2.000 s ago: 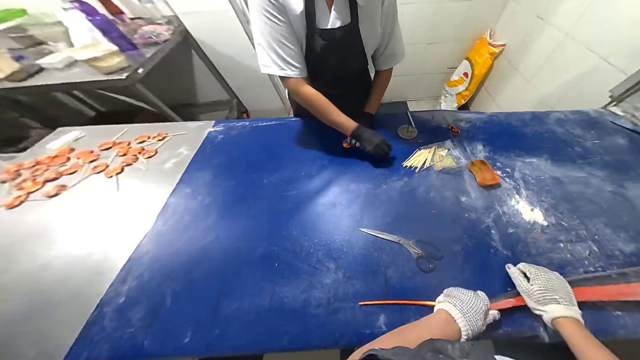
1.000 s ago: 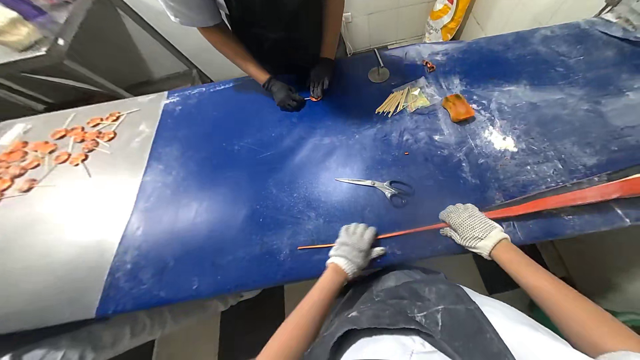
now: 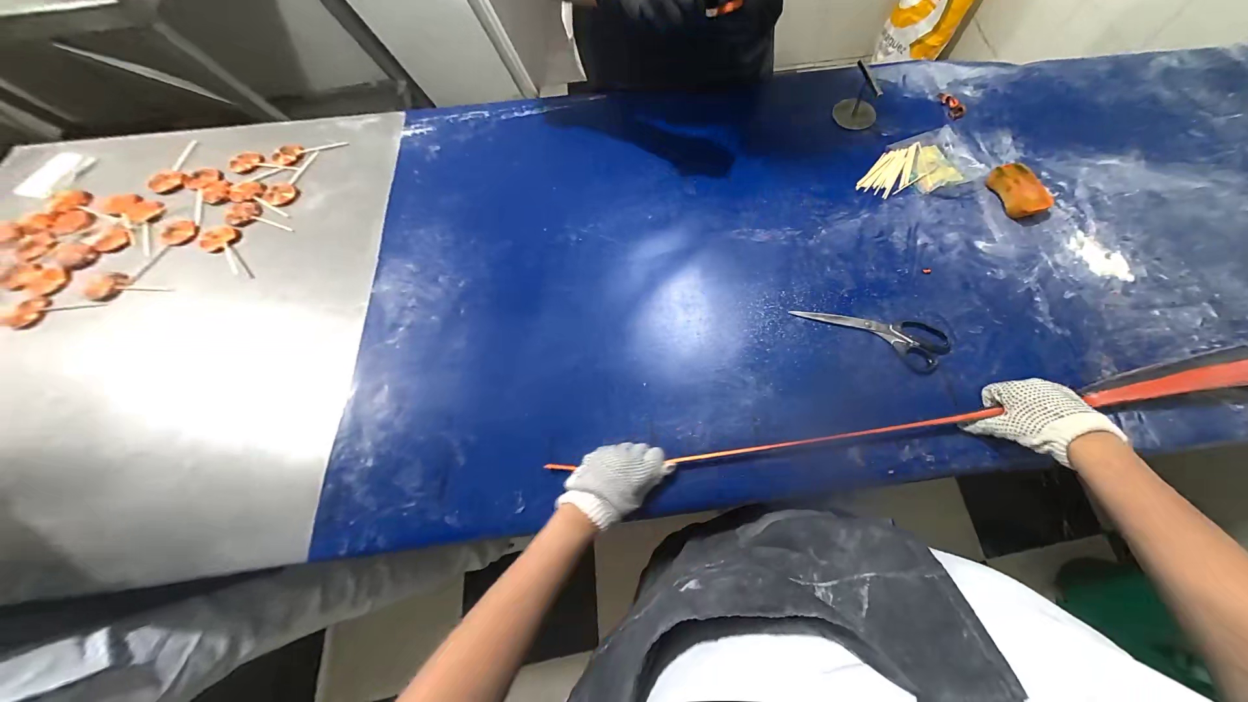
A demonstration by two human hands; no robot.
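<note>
A thin orange-red rope of pulled candy (image 3: 819,439) runs along the near edge of the blue table and widens into a thick red strip at the right. My left hand (image 3: 618,478), in a white knit glove, is closed round its thin part, with a short end poking out to the left. Farther right, my right hand (image 3: 1039,413), in a dotted white glove, grips the rope where it thickens. Scissors with black handles (image 3: 882,331) lie on the table between my hands, farther from me.
Orange lollipops (image 3: 219,239) lie on the metal surface at left. Across the table stands a person in a black apron (image 3: 673,44). White sticks (image 3: 889,170), an orange-brown lump (image 3: 1020,190), white powder (image 3: 1100,257) and a round metal stamp (image 3: 854,114) are at the far right.
My left hand has moved left, away from my right hand, and a longer stretch of thin rope shows between them. The view has shifted and tilted downward.
</note>
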